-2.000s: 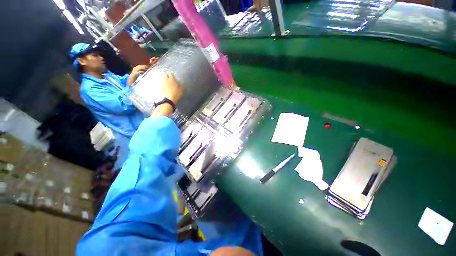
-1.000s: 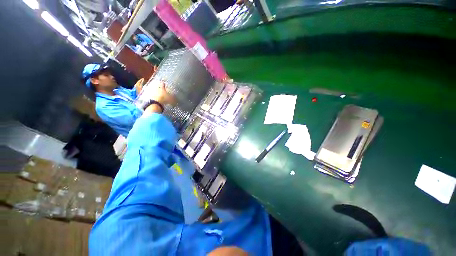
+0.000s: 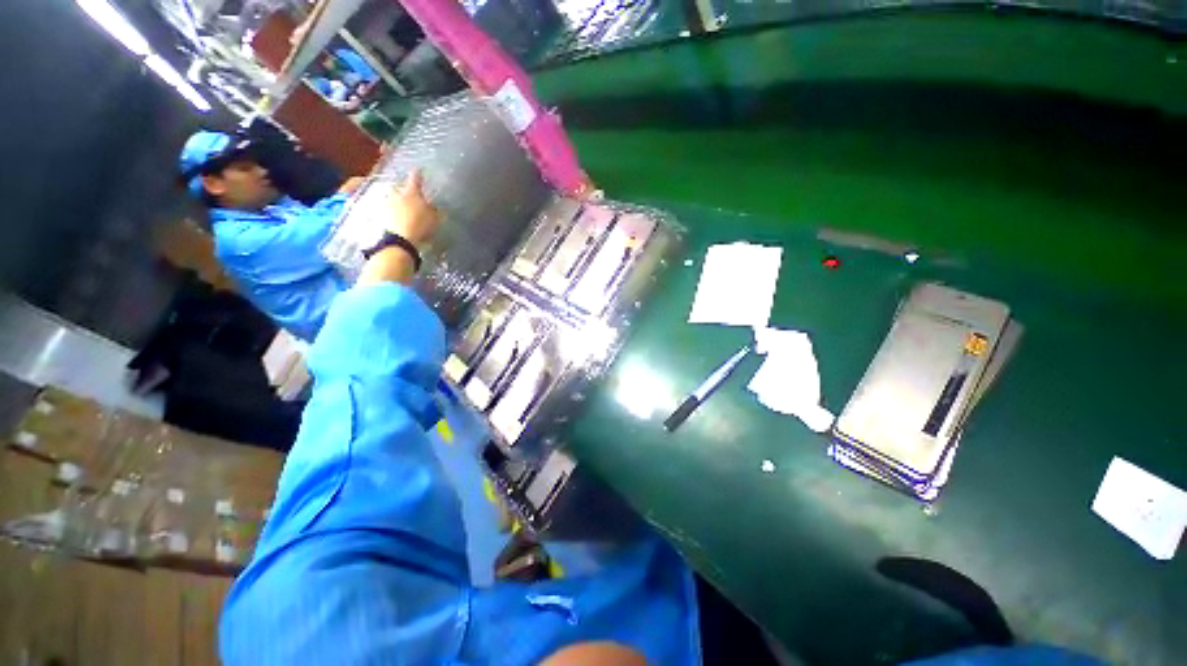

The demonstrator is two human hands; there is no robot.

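My left hand (image 3: 411,215), bare with a dark wrist band, is at the stacked ridged clear trays (image 3: 484,163) on the far left of the bench. It touches their near side or top; its small, blurred fingers do not show whether they grip. A filled blister tray (image 3: 661,247) with silver modules in two rows lies just right of the stack. One module (image 3: 579,243) lies in its far row. My right hand is out of view; only a blue sleeve edge shows at the bottom right.
A stack of modules (image 3: 927,377) lies right of a white sheet (image 3: 737,284), crumpled paper (image 3: 790,377) and a pen (image 3: 707,388). Another white sheet (image 3: 1143,507) is far right. A pink wrapped roll (image 3: 501,91) stands behind the trays. A co-worker (image 3: 267,241) is at left.
The view has tilted and shifted. My left hand stays at the stacked trays. A blue sleeve has appeared at the bottom right since the earliest frame and now shows less than one second ago.
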